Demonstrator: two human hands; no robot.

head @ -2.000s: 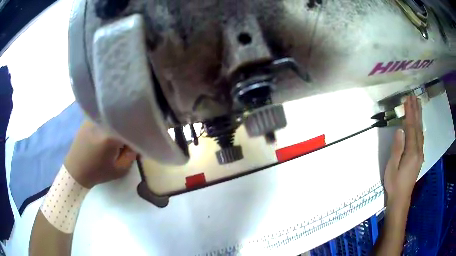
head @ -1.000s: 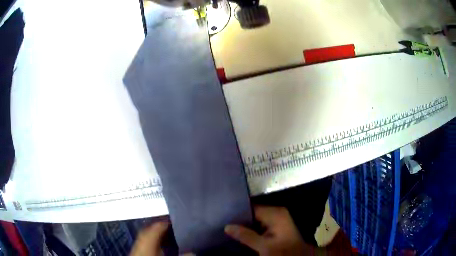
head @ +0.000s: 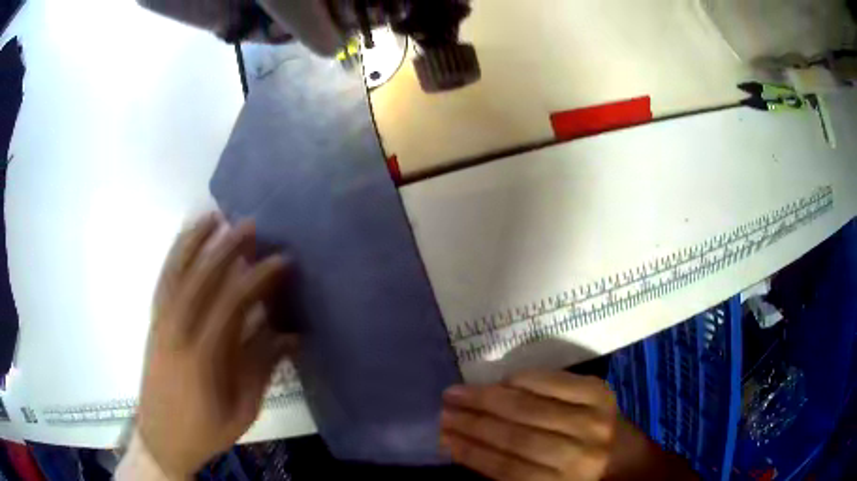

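The grey-blue interfaced collar piece (head: 348,272) lies from the needle area down over the table's front edge. Its top end is under the machine head by the presser foot (head: 352,52). My left hand (head: 211,329) is blurred, on the piece's left edge, fingers partly curled; whether it grips the cloth cannot be told. My right hand (head: 531,423) holds the piece's lower right edge, fingertips at the cloth, thumb hidden.
A tension knob (head: 447,68) hangs right of the needle. Red tape (head: 601,117) marks the bed edge. Lime-green thread snips (head: 775,96) lie at the right. A printed ruler (head: 648,268) runs along the front edge. Blue crates (head: 691,385) stand below. Dark cloth lies far left (head: 9,207).
The collar piece came under the needle after the first frame. Since the second, my left hand has moved up onto its left edge, and my right hand has moved slightly up at its lower right edge.
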